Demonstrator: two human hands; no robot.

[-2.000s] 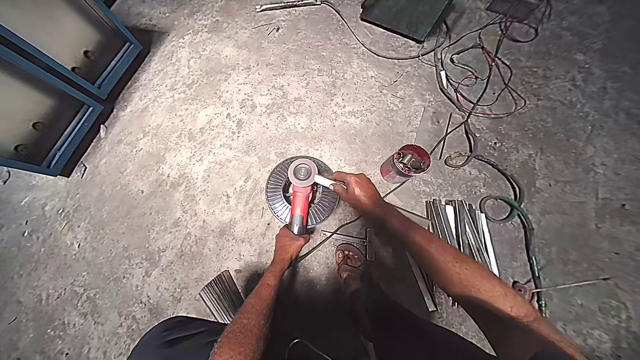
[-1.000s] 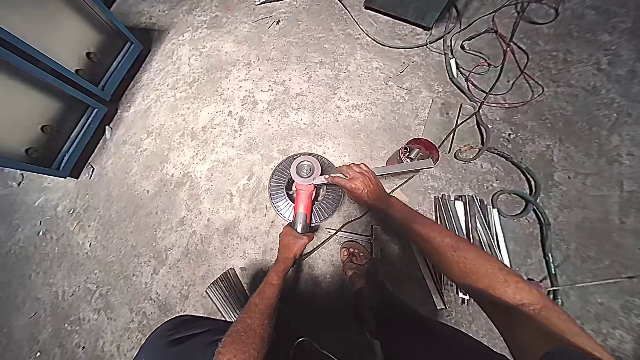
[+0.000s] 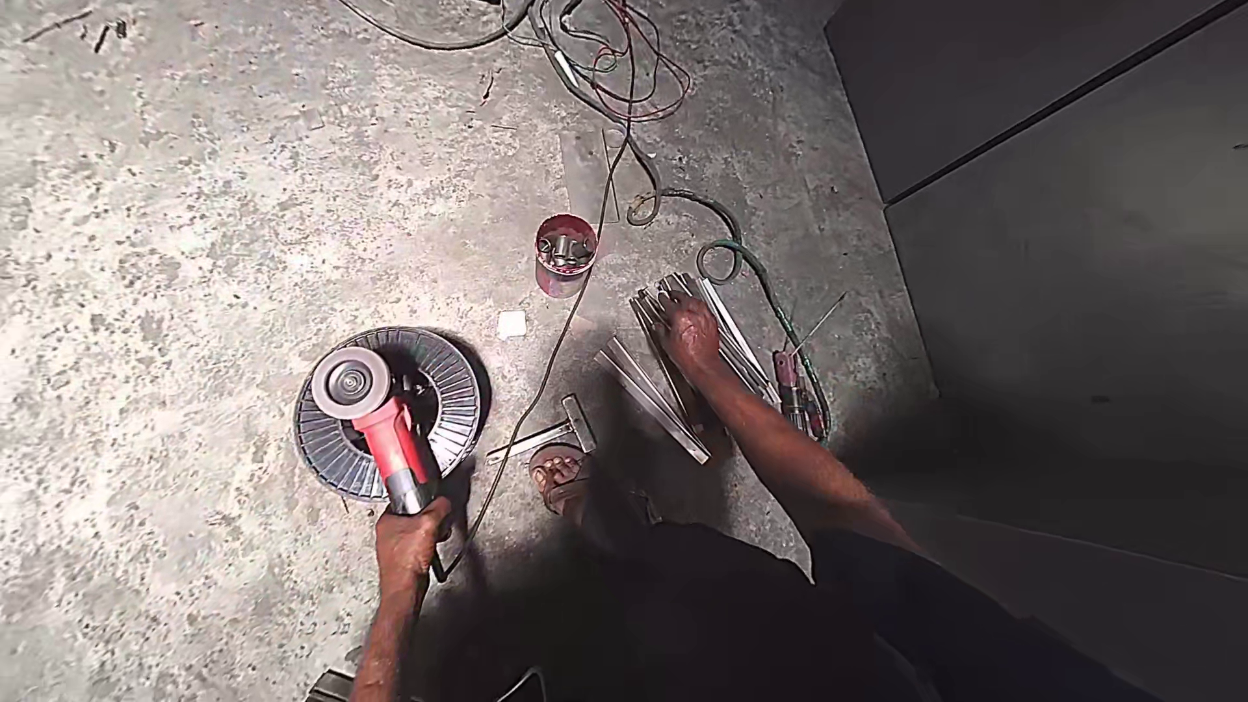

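Observation:
My left hand point(image 3: 413, 546) is closed around the rear body of a red and grey angle grinder point(image 3: 392, 447). The grinder's round disc point(image 3: 351, 383) faces up over a ribbed round spool point(image 3: 336, 453) on the floor. Off to the right, my right hand point(image 3: 690, 336) rests on the upper part of a bundle of thin metal strips point(image 3: 736, 336); its fingertips are partly hidden among them, so a grip cannot be made out. Two loose strips point(image 3: 651, 402) lie just left of that bundle.
A red container point(image 3: 559, 283) of metal pieces stands above centre. A hammer point(image 3: 577, 425) lies by my sandaled foot point(image 3: 558, 475). The grinder's dark cable point(image 3: 556, 356) crosses the floor, and coiled cables point(image 3: 624, 73) lie at the top. An electrode holder point(image 3: 788, 375) is right of the strips.
My right hand has left the grinder and moved right to the strip bundle; the strip it held a second ago is no longer at the grinder. The view has swung right.

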